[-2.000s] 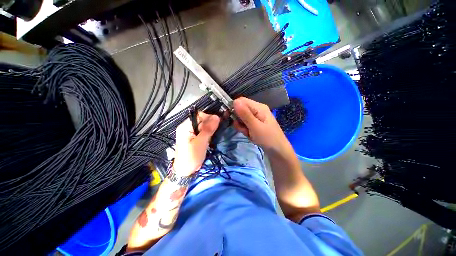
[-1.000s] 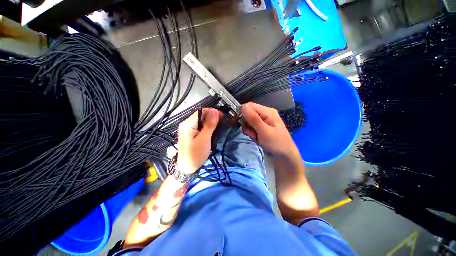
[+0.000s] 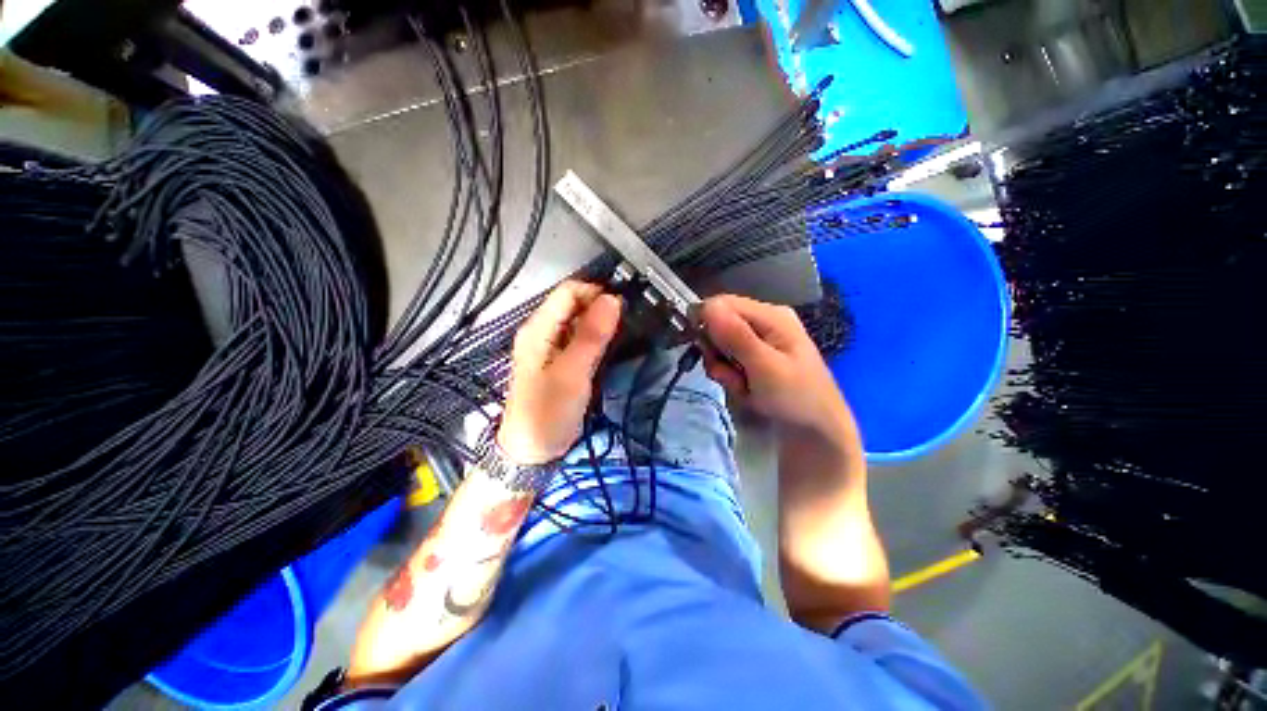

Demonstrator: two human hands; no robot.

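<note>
A flat silver loading bar [image 3: 611, 227] lies slanted in front of me, with small shiny cable ends [image 3: 653, 296] along its lower edge. My right hand [image 3: 750, 345] grips the bar's lower right end. My left hand [image 3: 567, 364] is beside the bar's near side with thumb and fingers together around a black cable; its tip is hidden. A few loose black cables [image 3: 643, 452] hang from the bar over my lap. Finished cables [image 3: 736, 195] fan out behind the bar, dark tips pointing right.
A large curved black cable bundle [image 3: 278, 320] fills the left. A round blue tub [image 3: 924, 333] stands at right, with black bits inside. A blue tray [image 3: 889, 84] is at the top. Hanging cables [image 3: 1139, 306] are far right. A second blue tub [image 3: 243, 646] is lower left. Cables cross the metal table [image 3: 403, 153].
The bar and my right hand have shifted right and slightly down. My left hand has moved slightly right. A cable tip now shows beside my right hand. The holed plate at top left has come into view.
</note>
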